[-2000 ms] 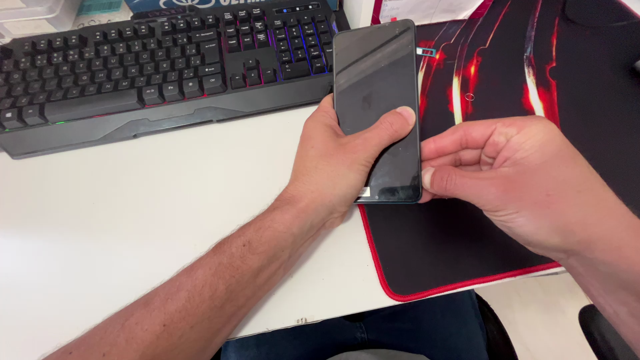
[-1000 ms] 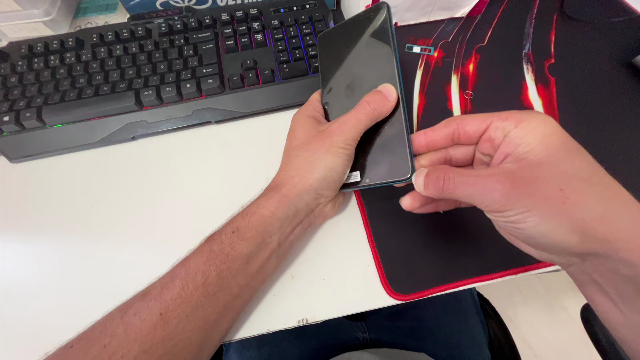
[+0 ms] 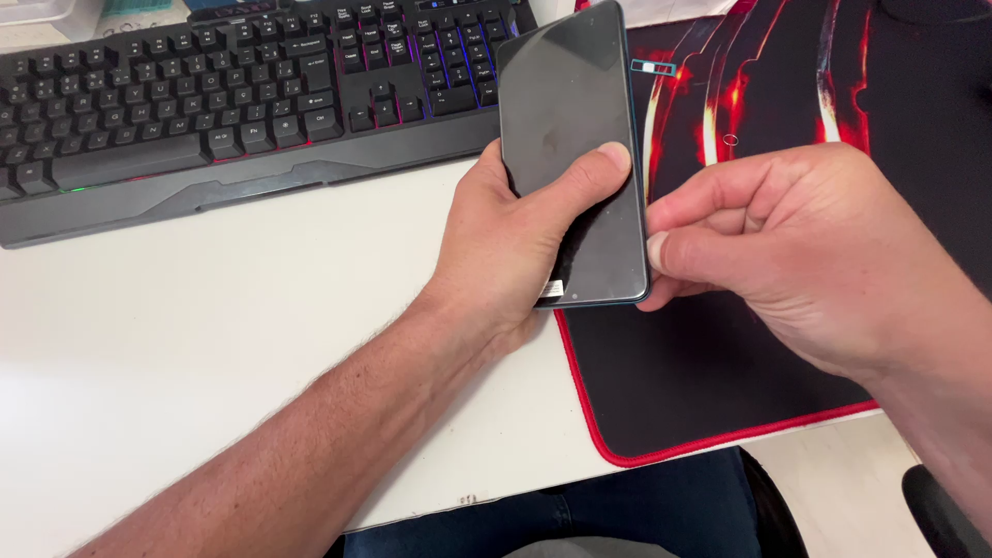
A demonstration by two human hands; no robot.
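My left hand (image 3: 511,225) grips a dark smartphone (image 3: 570,101) from its left side, the thumb lying across the black screen. A small white sticker (image 3: 552,289) shows at the phone's lower edge. My right hand (image 3: 783,240) is at the phone's lower right side, thumb and index finger pinched together against the edge; whether something small is between them is hidden. A SIM card tray (image 3: 653,68) with a light piece in it lies on the mouse pad, just right of the phone's upper part. A small thin ring (image 3: 731,140) shows on the pad, perhaps part of its print.
A black backlit keyboard (image 3: 256,174) spans the upper left of the white desk (image 3: 194,325). Under the phone and right hand spreads a black mouse pad (image 3: 659,387) with a red edge and flame print. A clear plastic container (image 3: 58,19) stands at the top left.
The phone first tilted and shifted left, uncovering more of the tray beside it, then came back slightly right. My right fingers have stayed close to its lower right edge.
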